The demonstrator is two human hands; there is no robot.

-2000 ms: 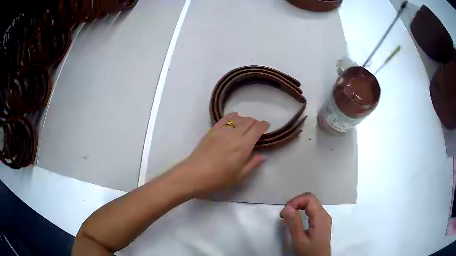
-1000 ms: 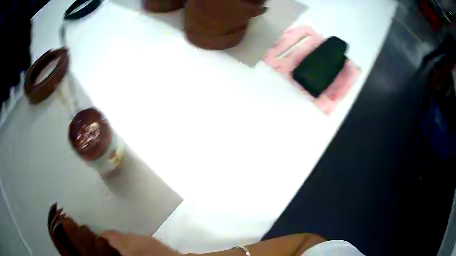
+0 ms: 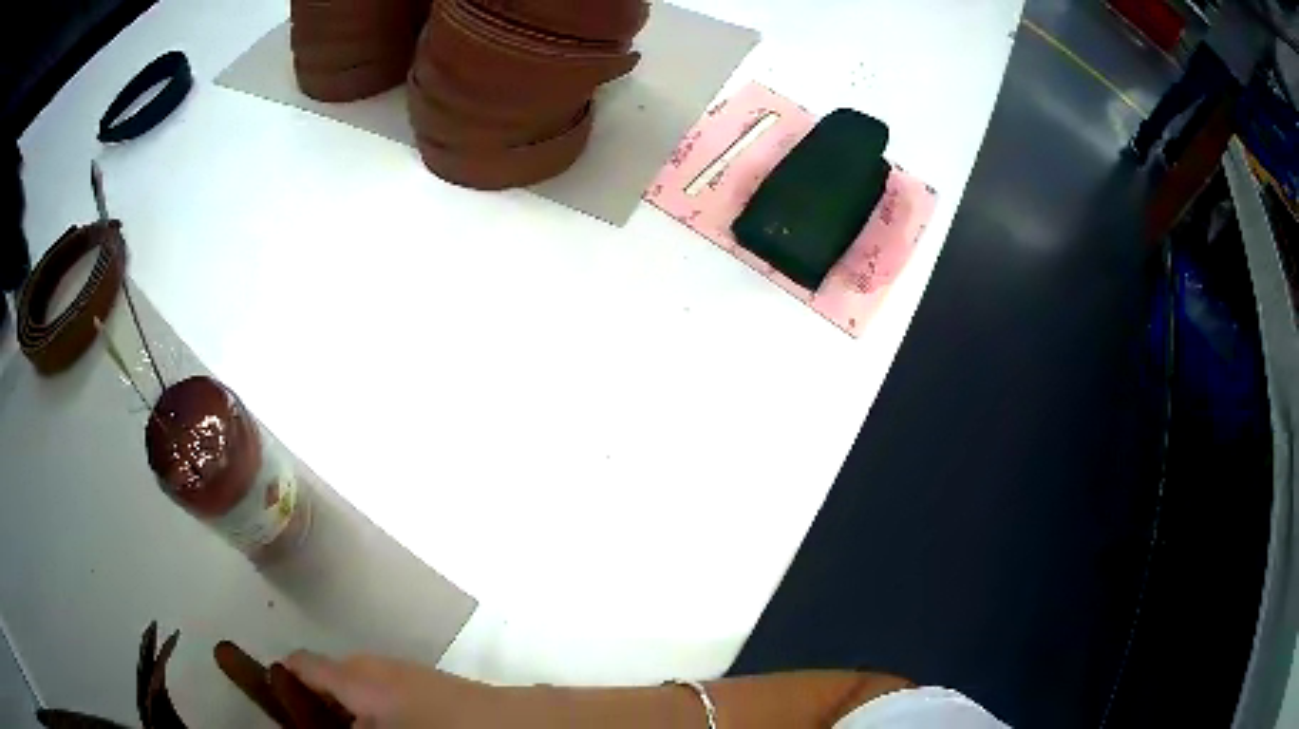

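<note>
My right hand (image 3: pixel 342 686) is at the lower left, cut off by the bottom edge, with its fingers on a brown headband (image 3: pixel 254 681). Tips of other brown headbands (image 3: pixel 154 684) show beside it on the grey board. My left hand is not in view. Above them stands a glass jar (image 3: pixel 271 513) with a glossy brown top and a pale label. Two thin sticks (image 3: pixel 140 321) lean out of it.
Nested brown headbands (image 3: pixel 40 321) lie beyond the jar, with a dark hoop (image 3: pixel 168 88) farther off. Stacked brown headbands (image 3: pixel 499 100) stand on a grey board (image 3: pixel 634 157). A dark green block (image 3: pixel 815 200) lies on a pink sheet (image 3: pixel 869 278). A person's legs (image 3: pixel 1190 100) show beyond the table.
The view has swung right to the stacks, pink sheet and floor. My left hand has left the picture. My right hand, empty-looking two seconds ago, now has hold of a headband.
</note>
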